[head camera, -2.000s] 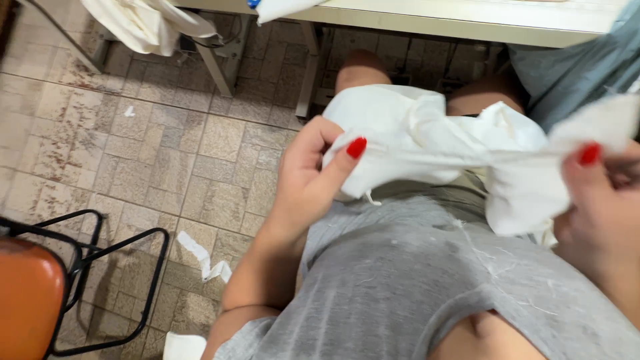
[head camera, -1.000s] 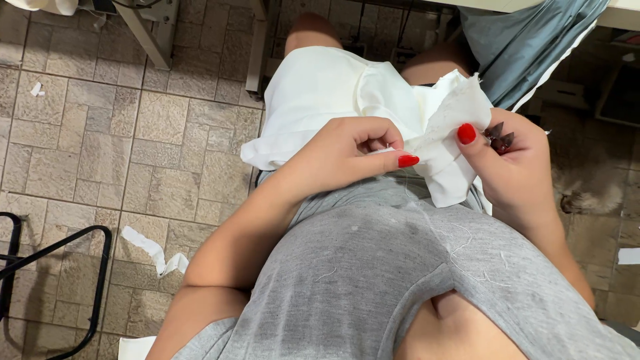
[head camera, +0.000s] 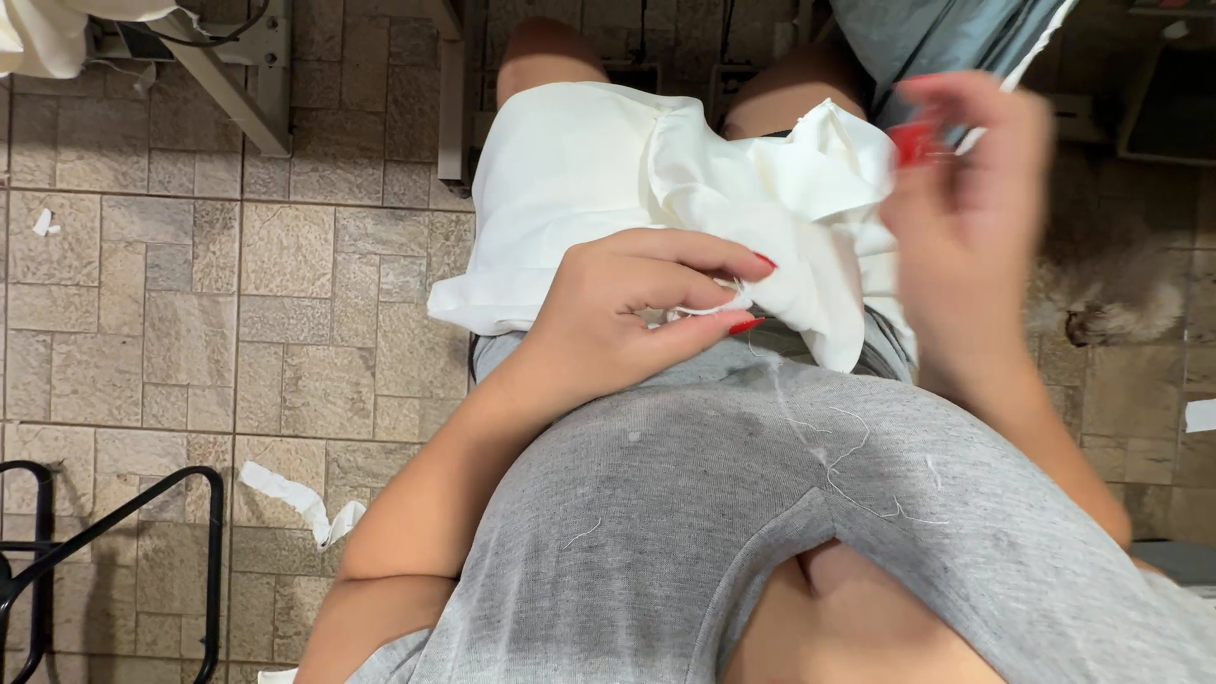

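Observation:
White fabric (head camera: 570,171) lies bunched across the lap, with a raised fold at its right side. My left hand (head camera: 655,294) rests at the fabric's near edge, its thumb and fingers pinching a small bit of white thread or cloth edge (head camera: 717,306). My right hand (head camera: 969,180) is raised at the fabric's right side and blurred by motion; whether something small is between its fingers cannot be told. Loose white threads (head camera: 845,456) cling to the grey shirt (head camera: 589,551) below the hands.
Beige metal table legs (head camera: 271,85) stand at the top left. Grey-blue cloth (head camera: 940,38) hangs at the upper right. A black tubular chair frame (head camera: 214,560) is at the lower left. White scraps (head camera: 294,494) lie on the tiled floor.
The fabric, stretched between both hands two seconds ago, now lies gathered on the lap. My right hand, with small dark pointed blades showing at it one second ago, has moved up and away from my left.

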